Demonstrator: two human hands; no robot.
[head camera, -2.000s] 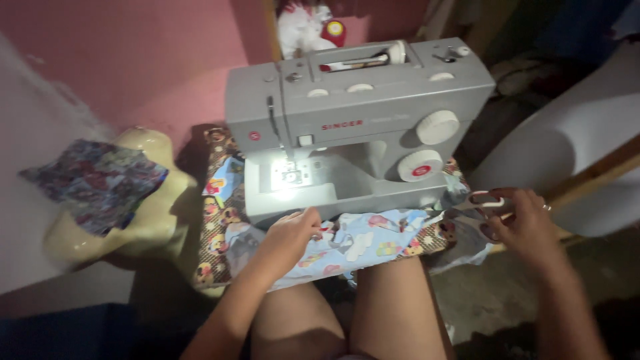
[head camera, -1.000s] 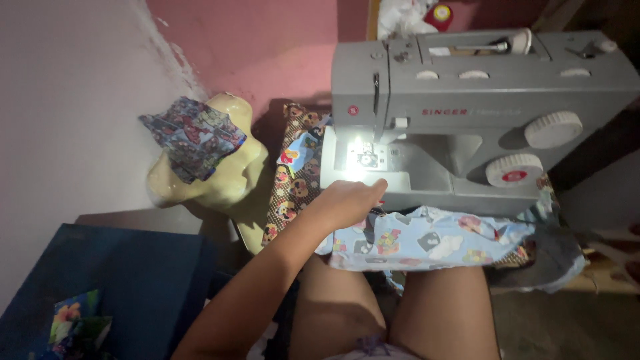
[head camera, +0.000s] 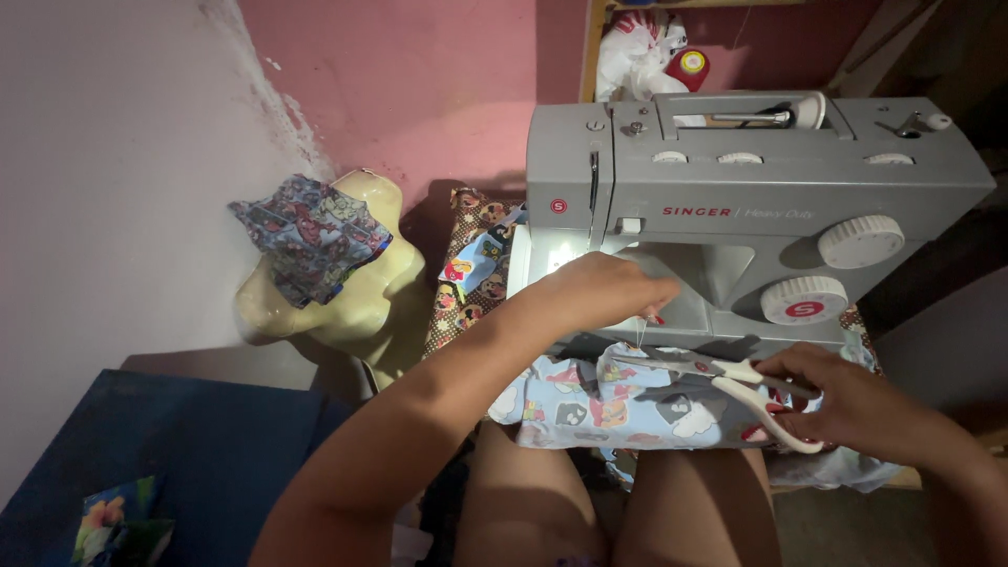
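A grey Singer sewing machine (head camera: 756, 189) stands before me with its lamp lit. My left hand (head camera: 614, 291) is at the front of the machine's bed, its fingertips pinching thin thread (head camera: 643, 332) that runs down to light blue printed fabric (head camera: 622, 402). The fabric lies at the machine's front edge, over my lap. My right hand (head camera: 827, 394) holds white-handled scissors (head camera: 732, 374) by the handles. Their blades point left over the fabric, close to the thread; how far they are parted is hard to tell. My left hand partly covers the needle area.
Brown patterned cloth (head camera: 465, 303) lies beneath the machine. To the left, a cream mannequin form (head camera: 354, 299) bears a folded printed cloth (head camera: 315, 236). A dark blue surface (head camera: 197, 441) is at lower left. Behind the machine are a white plastic bag (head camera: 630, 59) and a red thread spool (head camera: 691, 69).
My right hand, out of view at the right one second ago, is now over the fabric with the scissors. My left hand has lifted thread from the fabric. The view has shifted.
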